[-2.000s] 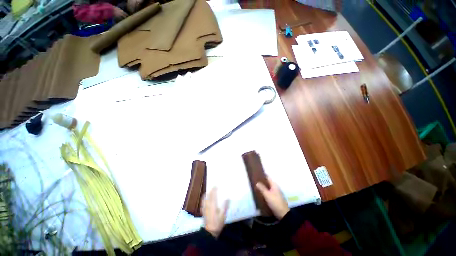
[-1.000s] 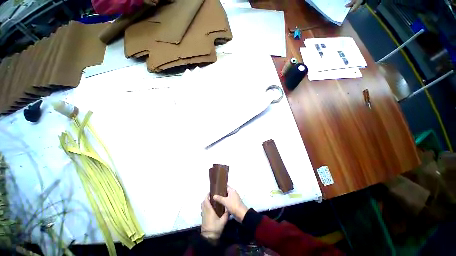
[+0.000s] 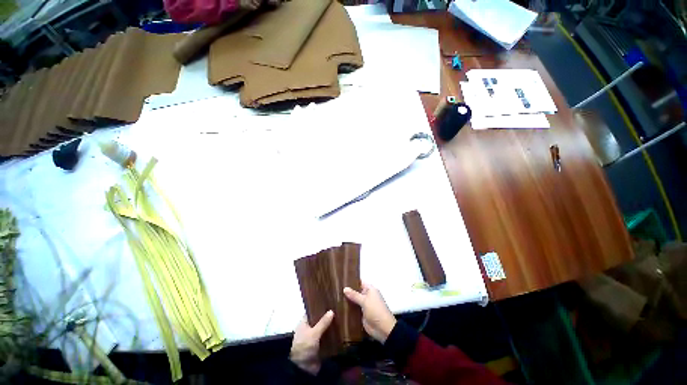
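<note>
A stack of dark brown strips (image 3: 328, 286) is fanned out side by side between my hands at the front edge of the white surface. My left hand (image 3: 309, 343) grips its lower left side, thumb on top. My right hand (image 3: 372, 310) grips its right side, thumb on top. The fingers under the strips are hidden. A second stack of brown strips (image 3: 424, 248) lies on the white surface to the right, untouched.
White bench (image 3: 241, 180) joins a wood table (image 3: 527, 195). Yellow strips (image 3: 169, 263) and a glue bottle (image 3: 118, 153) lie left. Brown panels (image 3: 290, 60) are at the far side. Tape roll (image 3: 422, 144), black thread cone (image 3: 454, 120) and printed sheets (image 3: 512, 98) lie right. A person's pink sleeve (image 3: 199, 9) shows beyond.
My hands first were apart, the right on the right-hand stack. They then came together on the left stack, held bunched, and now it is spread into a fan. The far white sheet appeared at top right.
</note>
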